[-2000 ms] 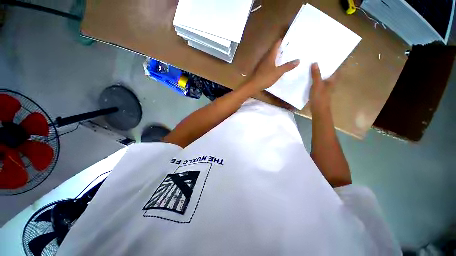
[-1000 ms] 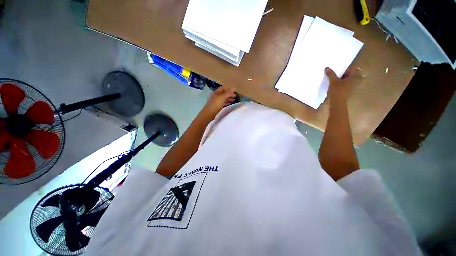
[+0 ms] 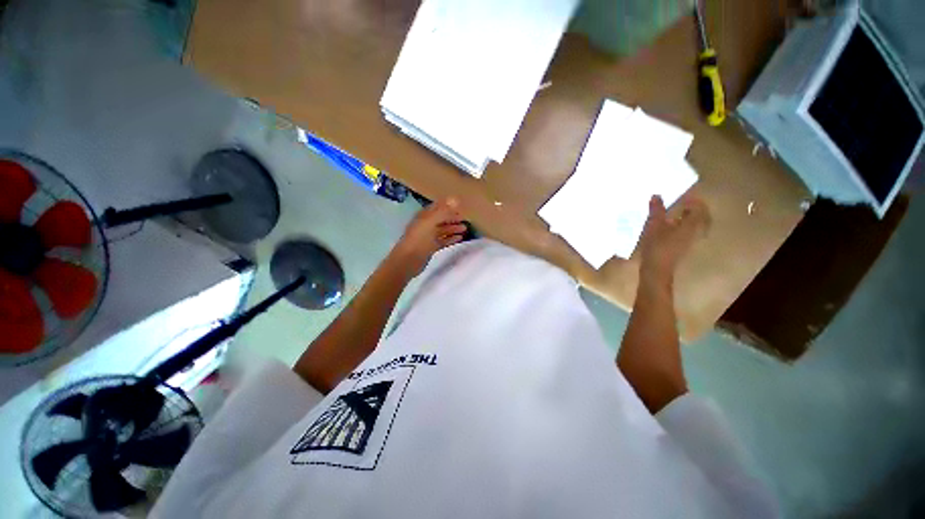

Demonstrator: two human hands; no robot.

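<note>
Several white separator sheets [image 3: 619,182] lie slightly fanned on the brown table in front of me. My right hand [image 3: 674,225] is at their near right edge, thumb on top; the other fingers are blurred and partly apart. My left hand [image 3: 436,225] is at the table's front edge, away from the sheets, with fingers curled; whether it holds anything cannot be told. A stack of white pieces [image 3: 477,76] stands left of the sheets. A stack of panels [image 3: 872,117] with a dark top stands at the right.
A tool with a yellow-black handle [image 3: 712,91] lies near the panel stack. An open cardboard box [image 3: 811,279] is at the table's right end. A red-bladed fan [image 3: 41,258] and a black fan [image 3: 112,446] stand at the left. A blue item [image 3: 340,160] is below the table edge.
My left hand has left the sheets and moved to the table's front edge. The sheets have gone from one neat pile to fanned. The view has shifted, showing more of the tool and panel stack.
</note>
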